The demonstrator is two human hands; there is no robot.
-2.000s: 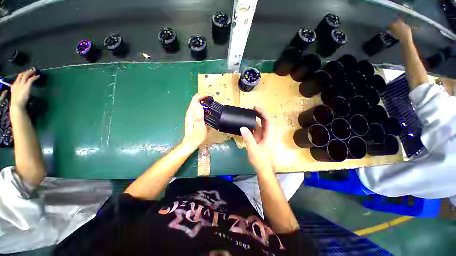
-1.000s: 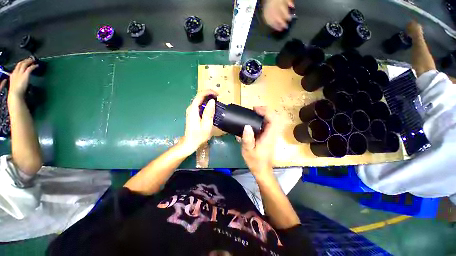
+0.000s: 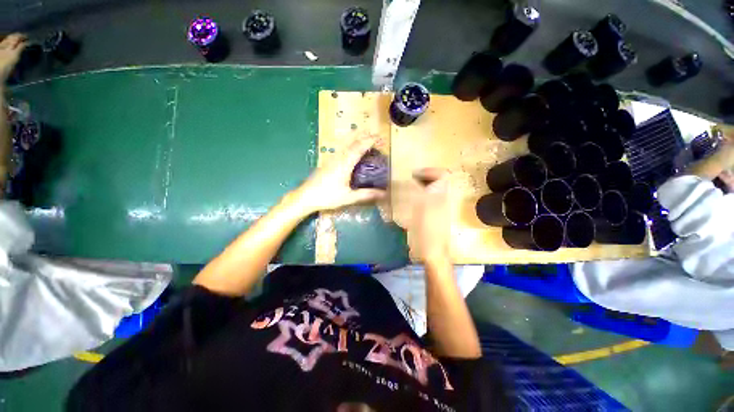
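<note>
My left hand (image 3: 342,179) holds a dark cylindrical unit (image 3: 370,170) over the tan board (image 3: 451,153), its fingers and thumb around it. The unit is blurred, so how far core and sleeve are joined is unclear. My right hand (image 3: 422,209) is just right of the unit, strongly blurred; its finger pose and any contact cannot be told. One unit with a silvery speckled top (image 3: 410,103) stands on the board near the white post. Many black open-ended sleeves (image 3: 555,195) cluster on the board's right side.
The conveyor (image 3: 145,40) beyond the bench carries spaced cores, one glowing purple (image 3: 203,32). A white post (image 3: 394,44) rises at the belt edge. Neighbouring workers' arms show at left and right. A black slotted tray (image 3: 653,145) lies at right, a blue crate (image 3: 531,378) below.
The smooth black unit held between both hands is now in my left hand, turned and mostly covered. My right hand has come off its far end and blurs. Belt items have shifted right.
</note>
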